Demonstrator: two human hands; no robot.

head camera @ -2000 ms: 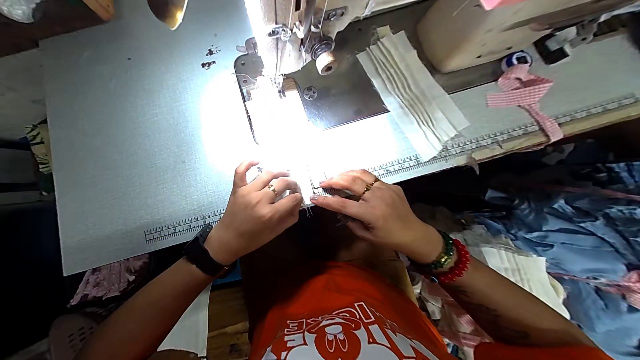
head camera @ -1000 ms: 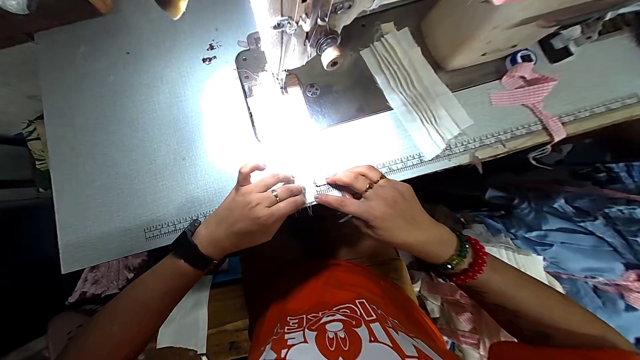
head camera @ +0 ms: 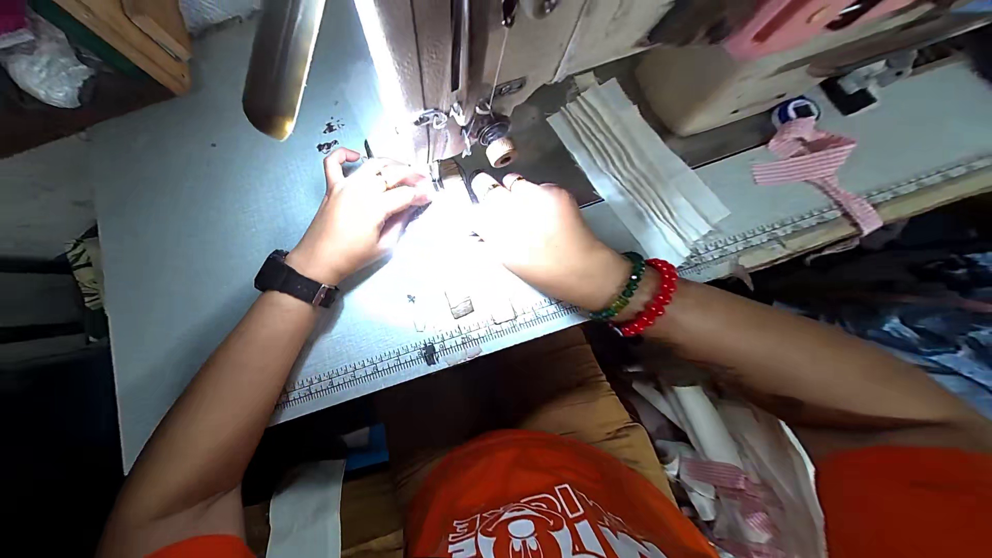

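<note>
Under the head of a sewing machine [head camera: 434,70], both hands are close to the needle area. My left hand [head camera: 364,209], with a black watch on its wrist, lies left of the presser foot, fingers bent; what its fingertips touch is lost in glare. My right hand [head camera: 535,232], with red and green bead bracelets, is just right of the needle area. Its fingertips are washed out by the lamp, so any held cloth cannot be made out. A stack of white cloth strips [head camera: 635,163] lies to the right of my right hand.
A measuring tape [head camera: 372,368] runs along the front edge of the grey table [head camera: 178,310]. A pink striped strip [head camera: 806,167] lies at the right, beside a blue and white round item [head camera: 796,111]. Cloth pieces [head camera: 713,457] are piled below the table's right side.
Both hands have moved from the table's front edge up to the needle area. The view has shifted closer to the machine.
</note>
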